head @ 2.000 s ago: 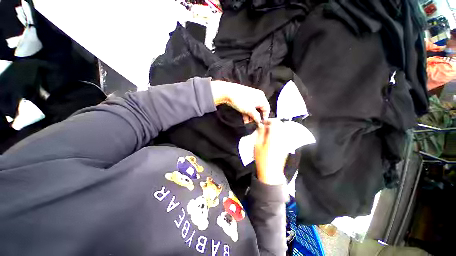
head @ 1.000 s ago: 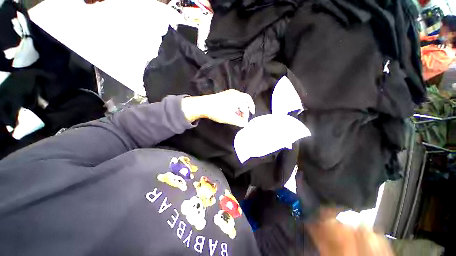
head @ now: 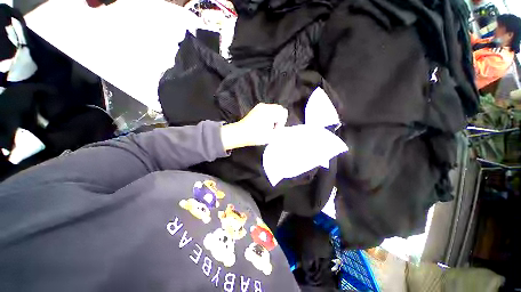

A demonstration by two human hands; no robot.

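Observation:
A white bow-shaped trim [head: 304, 149], with a wide flap and a smaller pointed flap above it, lies on a black garment [head: 251, 171] in front of my body. My left hand [head: 261, 124] comes in from the left in a grey sleeve. Its fingers are curled closed at the trim's upper left edge. The fingertips are partly hidden, and I see no needle or thread. My right hand is out of the picture.
A large heap of black garments [head: 377, 74] fills the centre and right. Black garments with white trims [head: 25, 145] lie at left, beside the white table [head: 108, 40]. A blue plastic basket [head: 357, 268] is below. A person in orange [head: 492, 63] is at upper right.
My right hand left the trim, swept blurred toward the lower right and went out of the picture. My left hand stays at the trim. The view has shifted slightly.

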